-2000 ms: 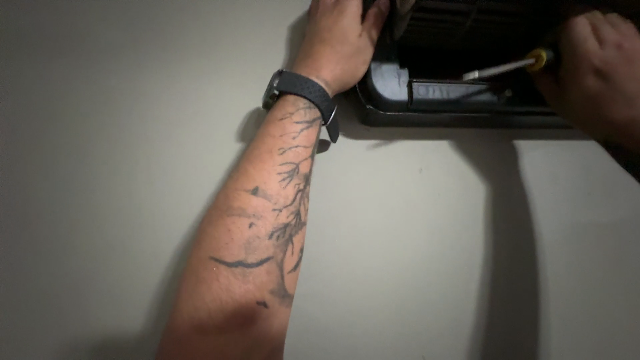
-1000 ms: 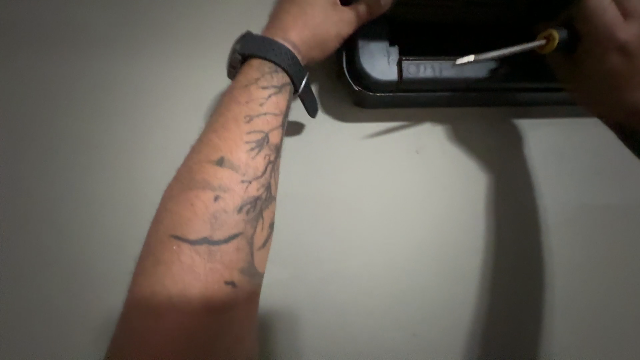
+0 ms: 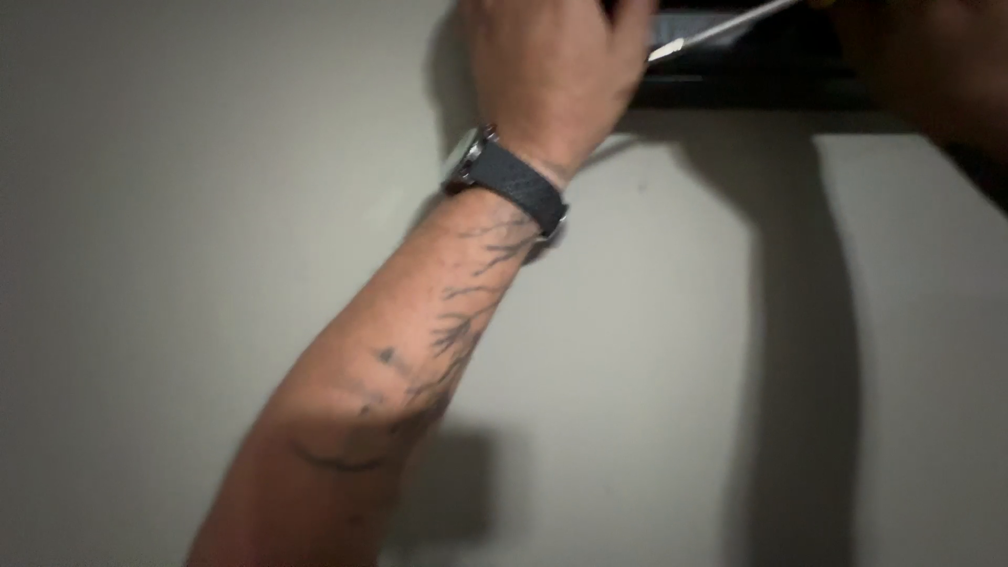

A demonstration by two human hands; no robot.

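Observation:
At the top centre my left hand [image 3: 555,71] covers the left end of a black plastic housing [image 3: 748,90]. Its fingertips run out of the frame, so what they touch cannot be told. My right hand [image 3: 929,71], dark and blurred at the upper right, is round the handle end of a screwdriver [image 3: 728,31] with a thin metal shaft. The bright flat tip points down and left, beside my left hand's fingers and over the housing's front part. Only a bit of the yellow on the handle shows.
A pale, flat surface [image 3: 630,378] lies under the housing and my arms. Dark shadows of the arms fall across it. A watch with a dark strap [image 3: 516,185] is on my left wrist.
My left hand has moved right along the housing, over its front left corner, which showed before. The screwdriver's tip is now close beside that hand.

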